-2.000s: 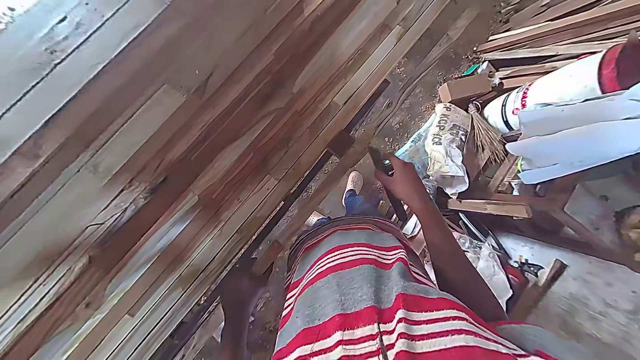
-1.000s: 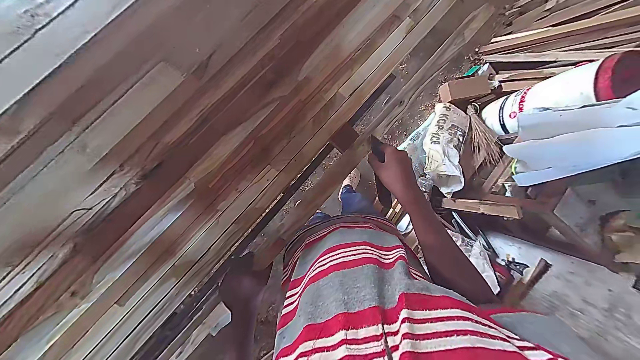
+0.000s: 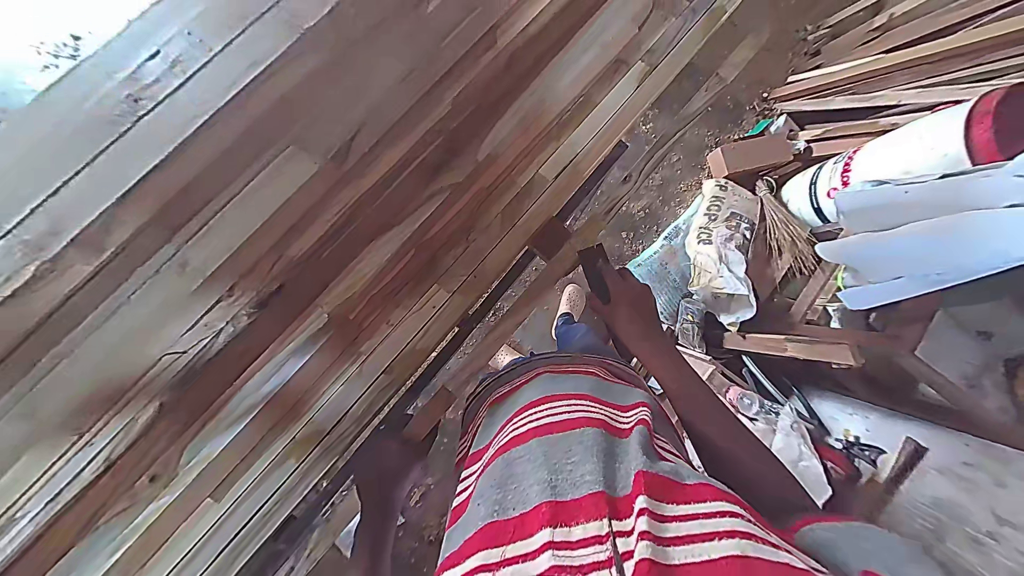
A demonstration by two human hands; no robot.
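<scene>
My right hand [image 3: 628, 302] is closed around a dark, flat-ended tool [image 3: 594, 274], whose kind I cannot make out, just off the outer edge of a large surface of wooden boards. A pale wooden batten [image 3: 524, 308] runs alongside that surface, between it and my body. My left hand [image 3: 388, 464] is low at the left of my body, by the near end of the batten and a short wood block [image 3: 430, 414]. Shadow and blur hide its fingers, so its hold is unclear. Another brown block [image 3: 550, 238] bridges the gap between boards and batten.
The laminated wooden boards [image 3: 264, 240] fill the left side. At the right lie a printed sack [image 3: 720, 240], a straw broom [image 3: 784, 232], a white and red roll [image 3: 888, 160], stacked wood strips [image 3: 904, 56] and an offcut [image 3: 792, 349]. My shoes [image 3: 570, 308] stand on littered ground.
My right hand, with the dark tool, has moved slightly toward the batten and the board edge since the oldest frame. My left hand has shifted a little beside the boards.
</scene>
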